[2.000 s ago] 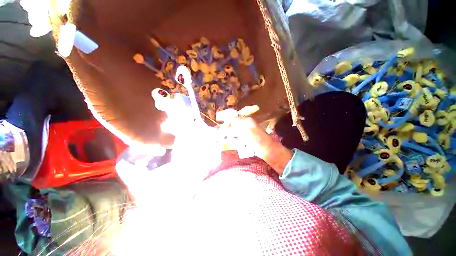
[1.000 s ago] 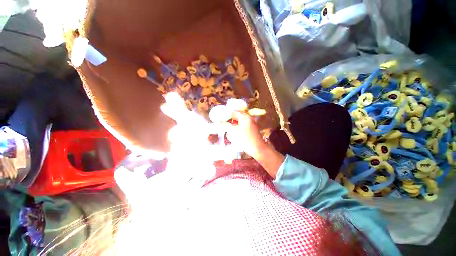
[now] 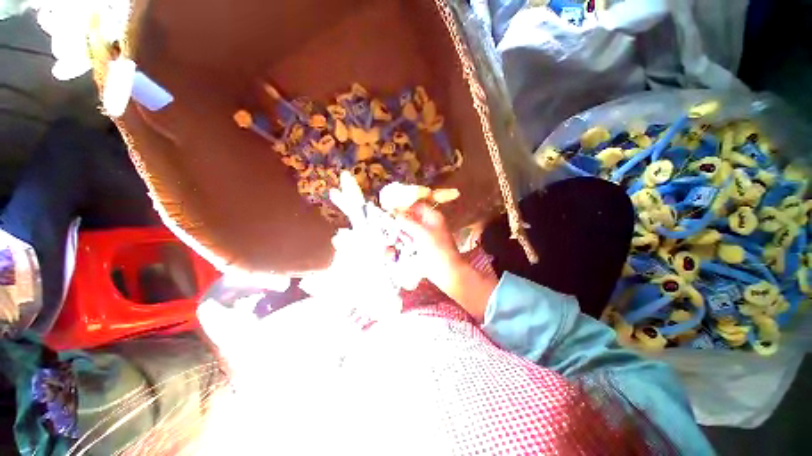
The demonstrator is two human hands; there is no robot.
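My right hand (image 3: 438, 254), in a blue-green sleeve, is over the lap at the near edge of the carton (image 3: 223, 178). It is closed on a cartoon strap piece (image 3: 406, 195), whose pale yellow ends stick out by the fingers. More of the held work is washed out white in the glare. My left hand cannot be made out in the white glare left of my right hand. A pile of blue and yellow pieces (image 3: 363, 136) lies inside the carton.
A clear bag full of strap pieces (image 3: 712, 240) stands at right, with a whitish second bag (image 3: 614, 53) above it. A dark rounded shape (image 3: 565, 240) lies between carton and bag. A red plastic stool (image 3: 89, 289) and green cloth (image 3: 116, 378) are at left.
The long strap piece with two round ends that stood up over the carton is no longer seen that way. The held work now shows lower, near my right hand. The view has shifted slightly.
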